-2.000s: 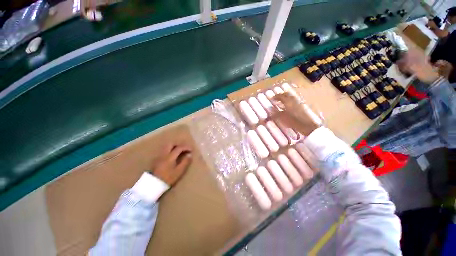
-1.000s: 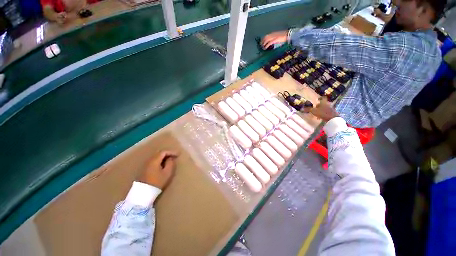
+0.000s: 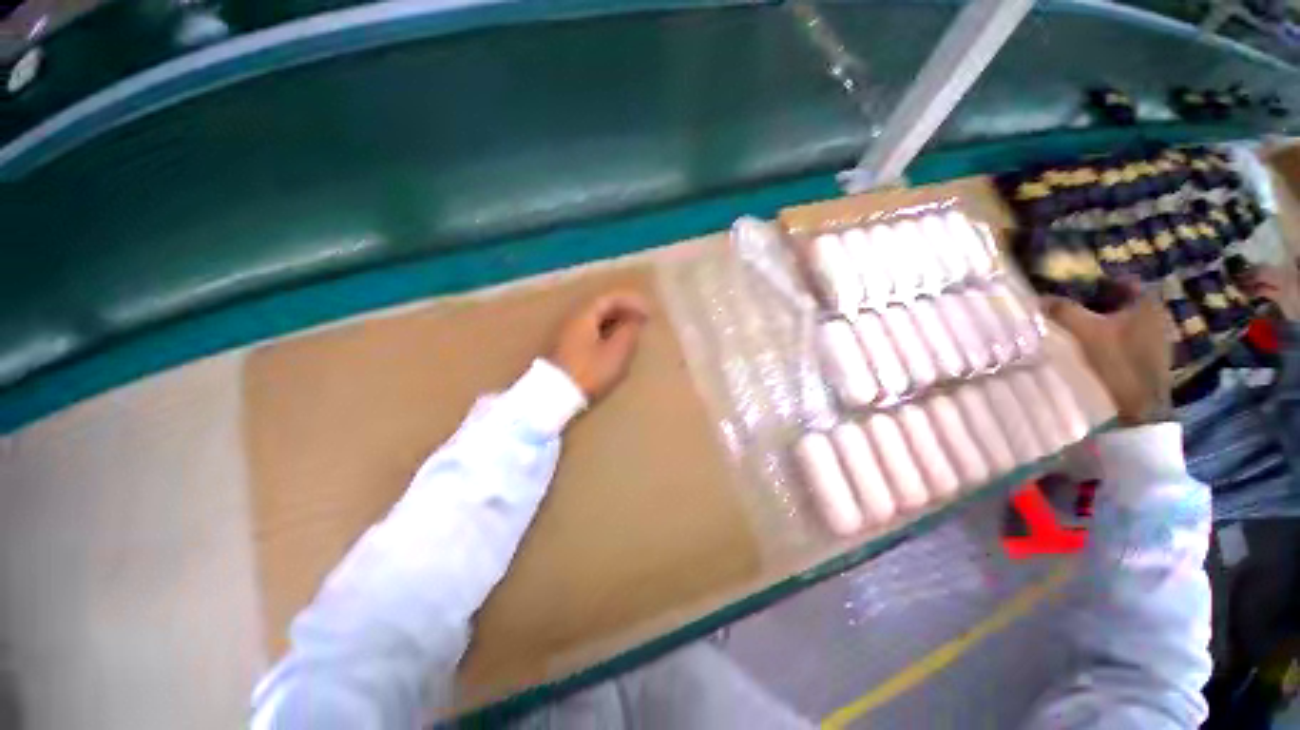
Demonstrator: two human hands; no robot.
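Observation:
My left hand [image 3: 602,342] rests loosely curled on the brown cardboard sheet [image 3: 385,471], with a gap between thumb and fingers and nothing seen in it. My right hand [image 3: 1119,354] is blurred, right of the white housings [image 3: 912,454] and at the near edge of the massed black inner units [image 3: 1141,235]. A dark unit with a yellow band lies at its fingertips; whether it is gripped cannot be told. The white housings lie in three rows in a clear blister tray [image 3: 763,371], left part bare and crinkled.
The green conveyor [image 3: 428,171] runs behind the bench, with a white post [image 3: 948,93] at its edge and several black units at far right. Another person's hand [image 3: 1269,285] is by the black units. A red stool [image 3: 1044,521] and clear plastic are below the bench.
The view has turned, shifting the bench scene rightward. The right hand moved from over the housings to the black units. The left hand stays over the cardboard. The neighbour's arm has left the conveyor.

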